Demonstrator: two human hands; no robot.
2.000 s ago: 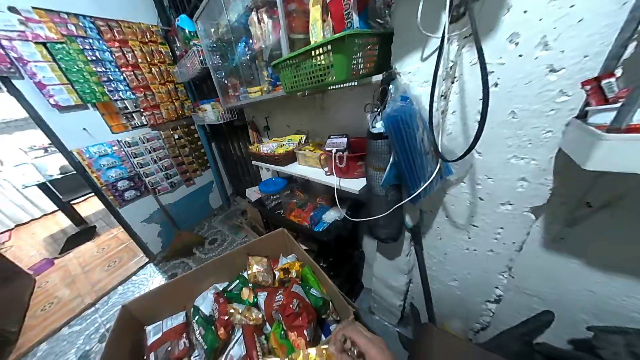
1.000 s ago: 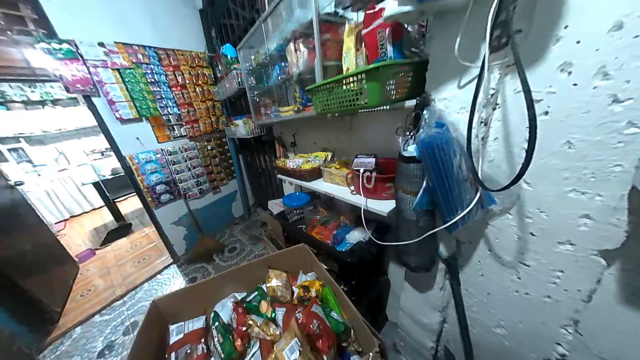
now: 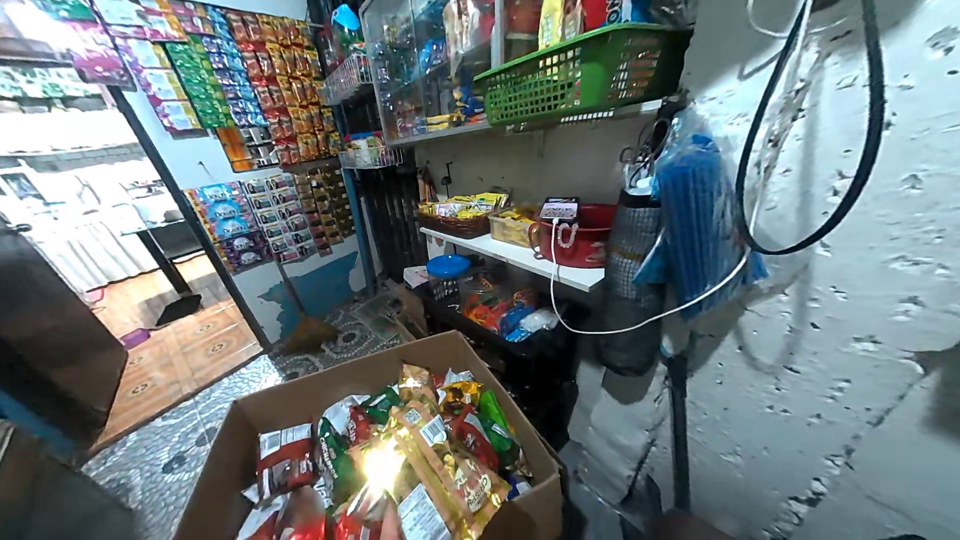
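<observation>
An open cardboard box (image 3: 517,517) stands at the bottom centre, filled with snack packets in red, green and gold foil. Large gold packets (image 3: 450,465) lie tilted over the others at its near right, one catching a bright glare. Red and white packets (image 3: 286,457) are at the left inside the box, with green packets (image 3: 337,457) beside them. A blurred, skin-toned patch at the box's lower part may be fingers of my left hand (image 3: 304,508) against red packets; its grip is unclear. My right hand is not visible.
Behind the box, a white shelf (image 3: 517,259) holds a red pot (image 3: 592,236), a phone on a white cable and small baskets. A green basket (image 3: 577,79) sits above. Blue plastic-wrapped items (image 3: 697,217) hang on the right wall. A doorway is at the left, beside hanging sachets.
My right hand, seen at the box's near edge two seconds ago, is out of view. Large gold packets now lie over the contents, where mostly red and green packets showed earlier.
</observation>
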